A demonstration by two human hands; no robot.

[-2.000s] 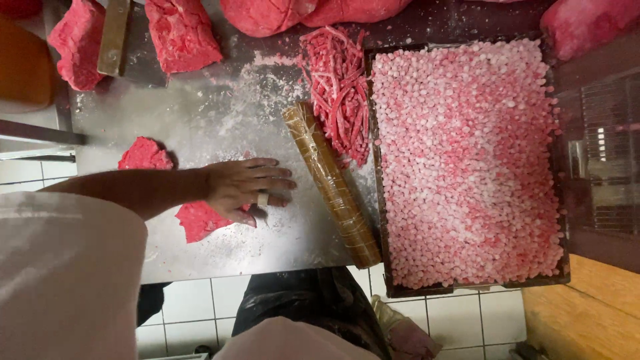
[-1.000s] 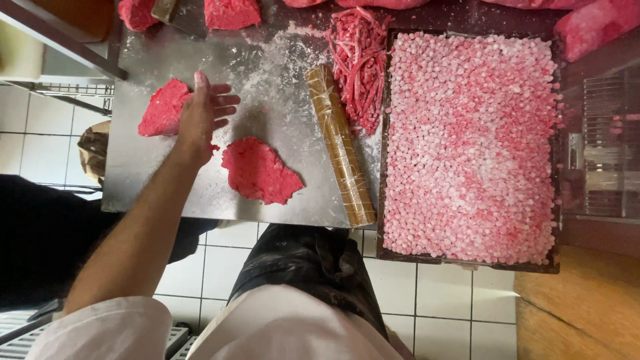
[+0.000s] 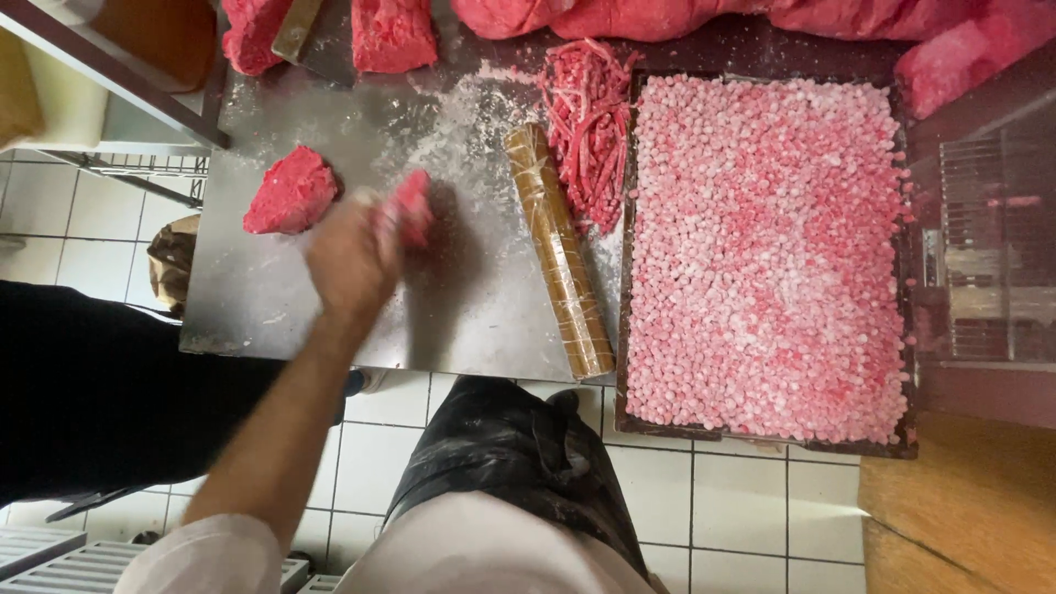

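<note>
My left hand (image 3: 355,256) is blurred over the metal table, its fingers closed on a piece of pink dough (image 3: 410,208). To its left a pink dough lump (image 3: 293,191) lies on the metal. Right of the hand rests a brown roll wrapped in clear film (image 3: 561,256), slightly tilted. Thin pink dough strips (image 3: 587,132) are heaped beside it. A dark tray (image 3: 625,330) full of small, flour-dusted pink pellets (image 3: 767,256) stands farther right. My right hand is out of view.
Larger pink dough blocks (image 3: 394,37) and a scraper with a flat blade (image 3: 318,62) lie at the top left. Long pink dough masses (image 3: 635,18) line the back. A metal shelf frame (image 3: 124,74) borders the left. Another person's dark clothing (image 3: 99,388) is beside the table.
My left hand was at the left lump one second ago; now it is farther right, shut on a dough piece. The flat piece that lay on the table there no longer lies flat. The view has shifted.
</note>
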